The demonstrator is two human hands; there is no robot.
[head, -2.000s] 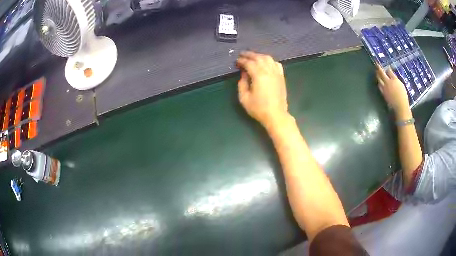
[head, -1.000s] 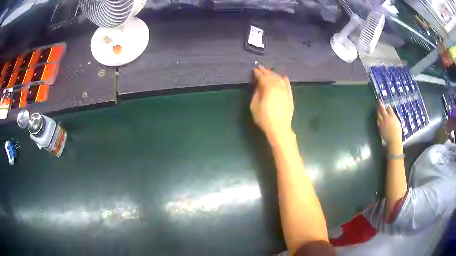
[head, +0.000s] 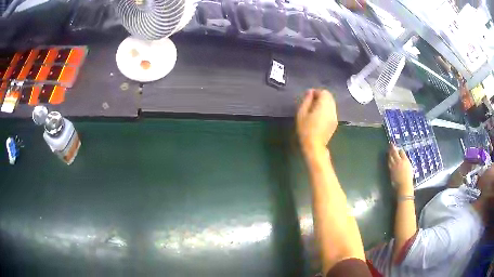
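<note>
My right hand (head: 318, 118) reaches in from the bottom right, raised near the dark shelf's front edge. Its fingers are curled in and nothing shows in them. The keypad phone (head: 277, 73), black with a white label, lies alone on the ribbed shelf, left of and beyond my hand, not touching it. At the left, the solvent bottle (head: 66, 142) stands on the green surface with its round metal cap (head: 40, 114) flipped open. The blue-and-white wiping pad (head: 12, 150) lies left of the bottle. My left hand is out of the picture.
A white desk fan (head: 146, 58) stands on the shelf at left, another (head: 360, 88) at right. An orange tray (head: 67, 76) lies far left, beside a small white item (head: 10, 101). A person at right has a hand (head: 401, 170) on a blue parts tray (head: 398, 125).
The view has tilted up and turned, so the phone and bottle sit lower. My right hand has drawn away from the spot just in front of the phone towards the right, and its fingers are curled more.
</note>
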